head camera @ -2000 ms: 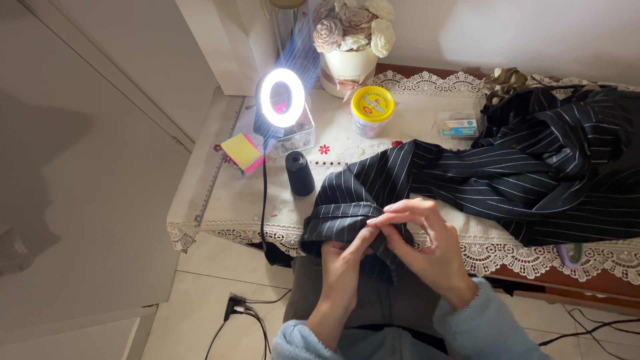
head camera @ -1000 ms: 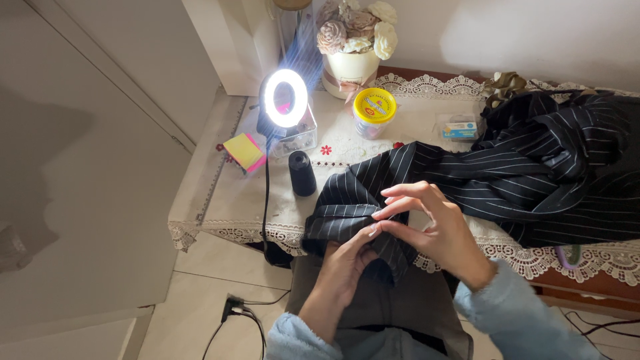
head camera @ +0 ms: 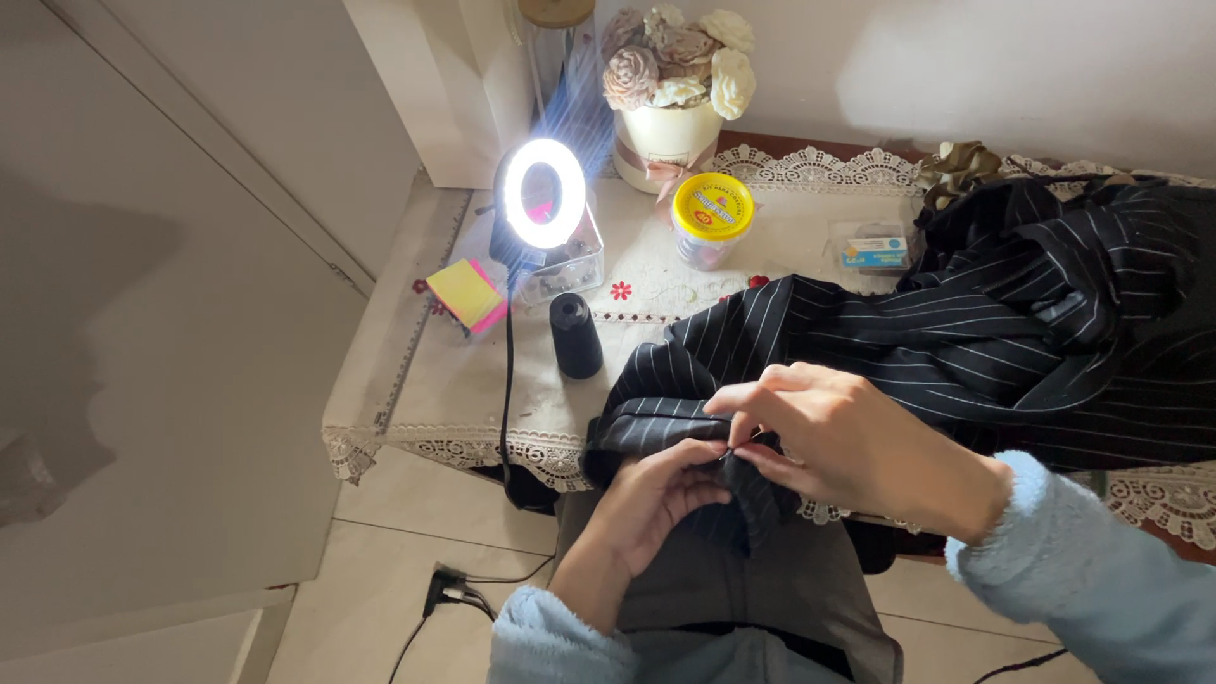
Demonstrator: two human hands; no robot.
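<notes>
A black pinstriped garment [head camera: 912, 332] lies over the right part of the table, its near end folded over the table's edge and my lap. My left hand [head camera: 655, 503] grips a fold of that end between thumb and fingers. Close against it, my right hand [head camera: 826, 437] has thumb and index finger pinched together at the fold. Whether a needle or thread is between the fingertips is too small to tell. A dark thread cone [head camera: 576, 337] stands upright to the left of the garment.
A lit ring lamp [head camera: 545, 194] stands by a clear plastic box [head camera: 568, 271]. Sticky notes [head camera: 465, 294] and a ruler [head camera: 408, 351] lie left. Behind are a yellow-lidded tub [head camera: 712, 214], a flower pot [head camera: 668, 138] and a small case [head camera: 872, 249]. Cables [head camera: 446, 589] run over the floor.
My right hand's raised fingers have come down and in toward my left fingertips at the fold. My left hand keeps its hold on the cloth.
</notes>
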